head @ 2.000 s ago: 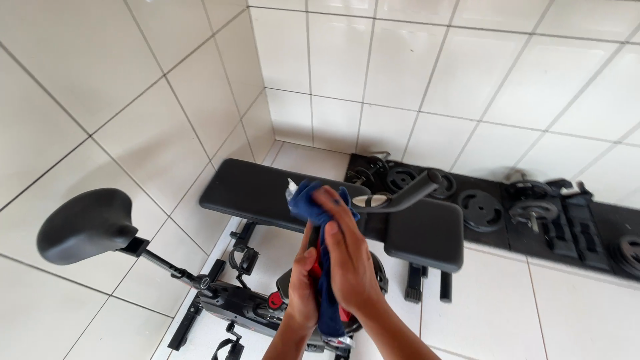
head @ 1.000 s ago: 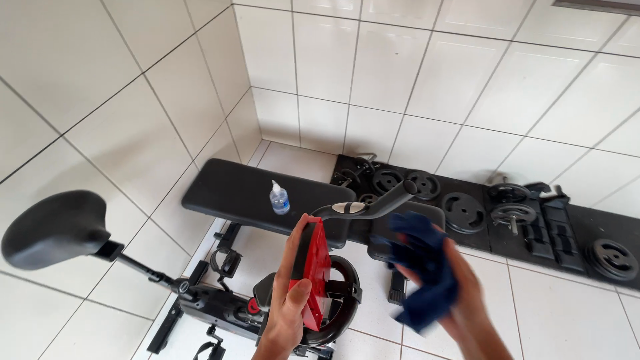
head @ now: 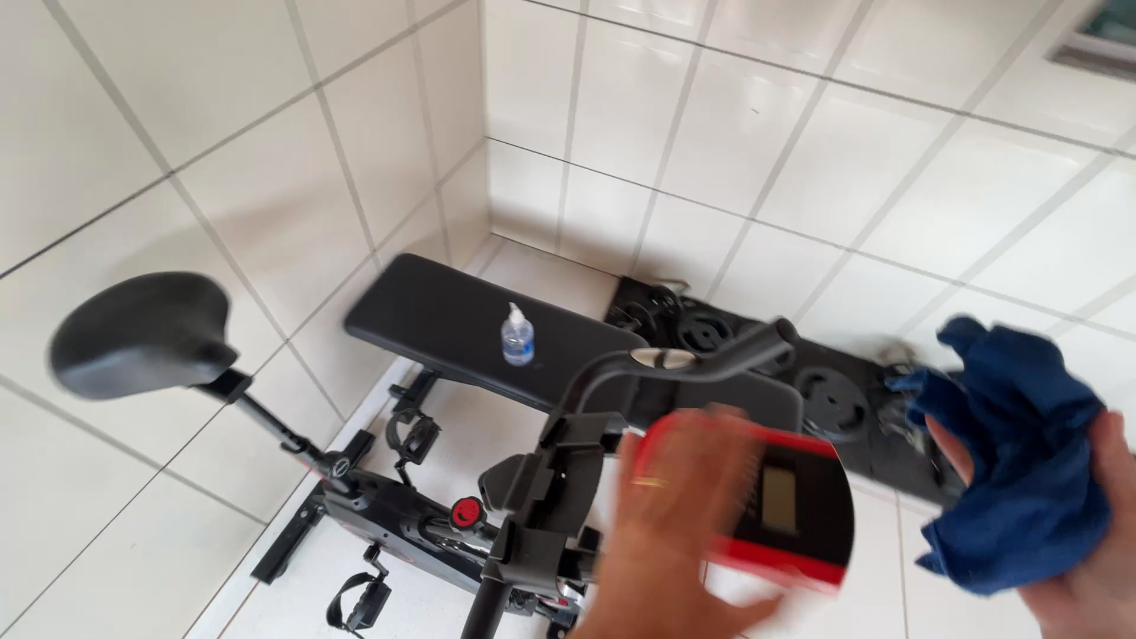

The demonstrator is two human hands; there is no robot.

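Note:
My left hand (head: 679, 524), blurred, lies over the left part of a red and black exercise bike console (head: 803, 506) with a small display, its fingers across the face; the console is beside the black handlebar (head: 590, 377). At the right, my right hand (head: 1087, 524) holds a crumpled dark blue cloth (head: 1021, 461), apart from the console. Farther back, a clear pump bottle (head: 517, 339) with a white top stands on a black padded bench (head: 444, 311).
The bike's black saddle (head: 142, 333) is at the left, with a pedal (head: 368, 603) and a red knob (head: 467, 512) lower down. Black weight plates (head: 830, 404) lie on a dark mat along the tiled wall (head: 621, 186).
The red-edged console has turned from edge-on, so its display face now shows. The cloth has moved away from the console since the earliest frame, in my right hand.

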